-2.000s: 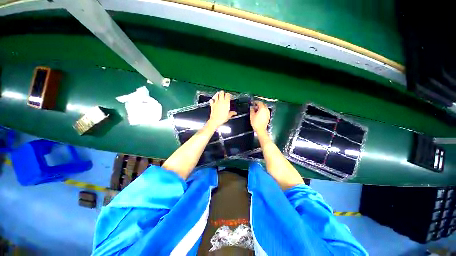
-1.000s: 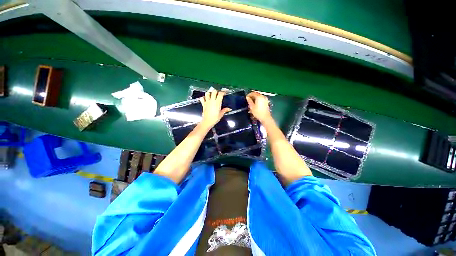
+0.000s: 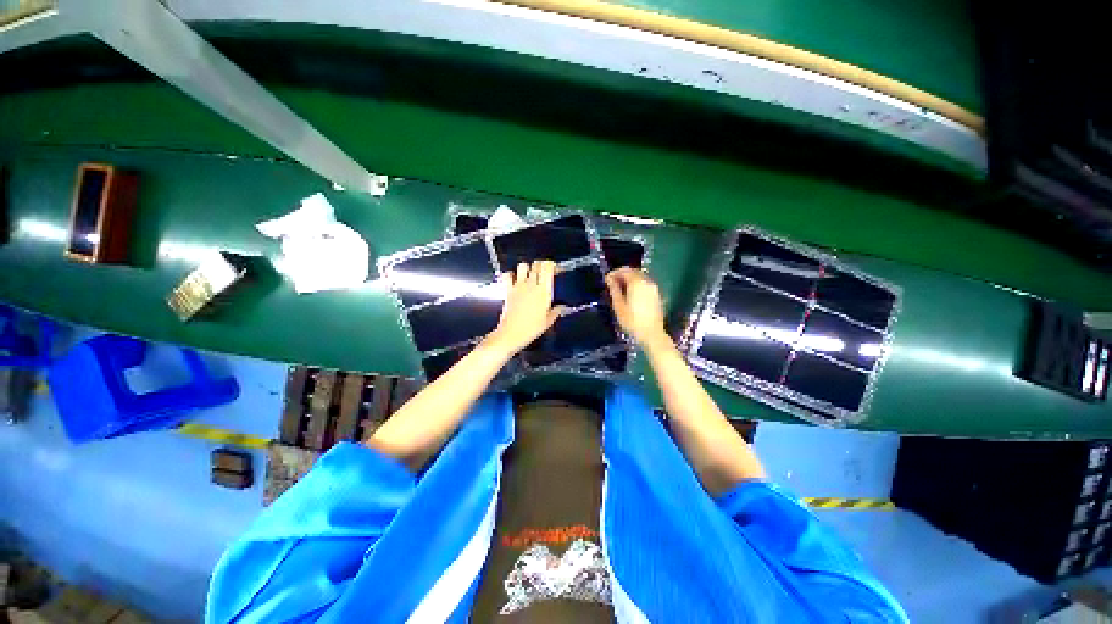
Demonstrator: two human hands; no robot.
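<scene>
A blister tray (image 3: 449, 327) with glossy black rectangles in two columns lies askew on another tray in front of me. My left hand (image 3: 529, 305) lies over its middle, fingers on a black rectangle. My right hand (image 3: 635, 305) is at the tray's right edge, fingers bent; whether they grip anything is hard to tell. A top black rectangle (image 3: 541, 243) lies just beyond my left hand. A second tray stack (image 3: 799, 327) with black rectangles lies to the right.
A crumpled white sheet (image 3: 323, 250), a small pale box (image 3: 207, 288) and a small frame stack (image 3: 103, 215) with a black top are on the left. A dark block (image 3: 1063, 351) is far right. A white post (image 3: 244, 95) slants over the green lane. A blue stool (image 3: 122, 388) stands below.
Both hands have moved down toward me along the tray, my left hand from the top rectangle to the one below. The view has shifted slightly.
</scene>
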